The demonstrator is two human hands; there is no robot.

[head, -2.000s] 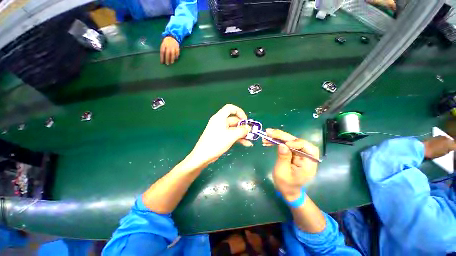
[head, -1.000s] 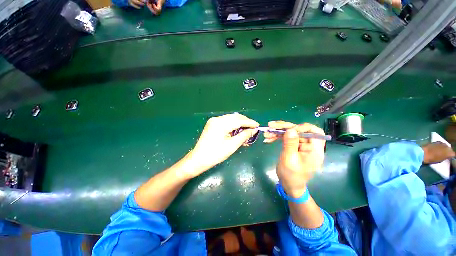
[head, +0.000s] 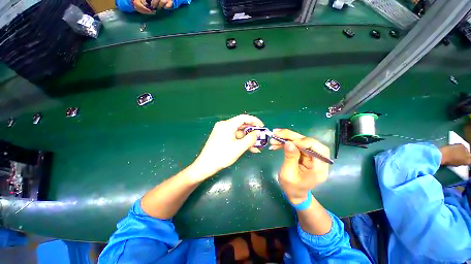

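My left hand (head: 223, 144) is bare and holds a small silver-and-black module (head: 262, 138) between thumb and fingers, above the green surface (head: 119, 144). My fingers cover its left part. My right hand (head: 302, 167) grips dark metal tweezers (head: 311, 153) like a pen, a blue band on the wrist. The tweezers slant down to the right, and their tip is at the module's upper right; whether it touches cannot be told. More modules lie apart in a row beyond my hands, one at the centre (head: 251, 85) and one to the left (head: 145, 99).
A wire spool (head: 364, 126) stands on a black bracket at right, its strand leading right. A grey metal upright (head: 400, 59) slants above it. A neighbour's blue sleeve (head: 413, 175) is at right. Black trays (head: 36, 44) and a plastic bag (head: 82, 23) are upper left; an open black box (head: 23, 172) is left.
The tweezers have gone from nearly level to slanting, and the module's face shows more than a second ago. The row modules have shifted slightly left. The hand opposite has drawn back since two seconds ago.
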